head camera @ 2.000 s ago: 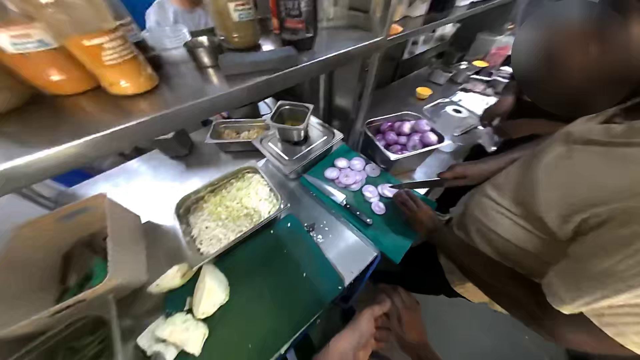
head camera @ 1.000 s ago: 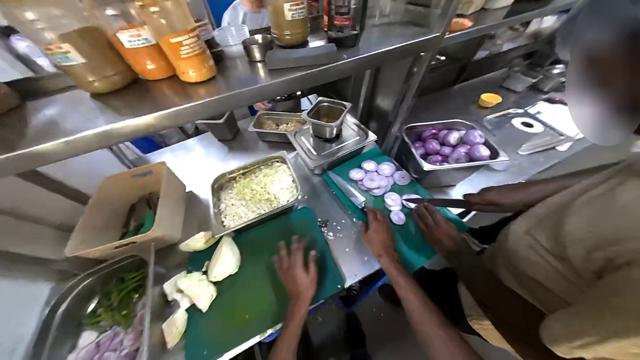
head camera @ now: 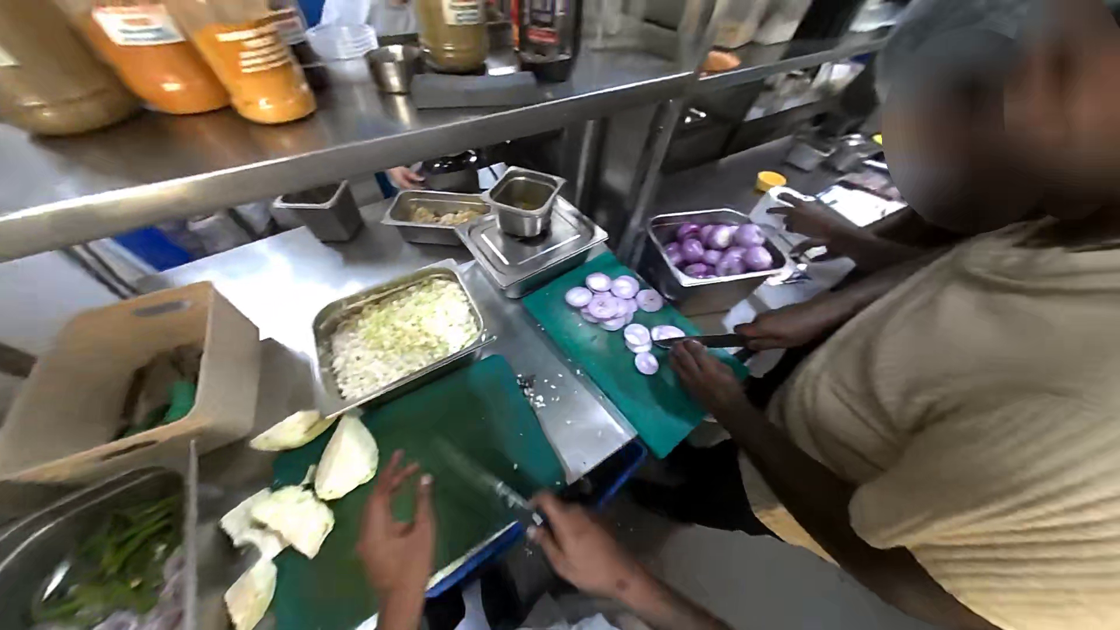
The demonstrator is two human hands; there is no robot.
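Note:
My right hand [head camera: 582, 542] is closed on the handle of a kitchen knife [head camera: 494, 486], whose blurred blade lies over the green cutting board [head camera: 472, 411]. Fingers apart and holding nothing, my left hand [head camera: 398, 525] is above the same board, close to a cabbage wedge [head camera: 347, 459]. More cabbage pieces [head camera: 293, 518] lie at the board's left edge. Behind the board stands a steel pan of chopped cabbage [head camera: 402, 332].
At right, a co-worker's hands [head camera: 709, 372] hold a knife over sliced onions [head camera: 604, 304] on another green board [head camera: 661, 424]. Around are a pan of peeled onions [head camera: 717, 249], a lidded steel container [head camera: 534, 245], a tan bin [head camera: 227, 367] and an overhead steel shelf [head camera: 350, 140] with jars.
A second ago my right hand was over the onion board, beside the knife lying there; now it holds a knife above my board. My left hand has moved left, nearer the cabbage wedges.

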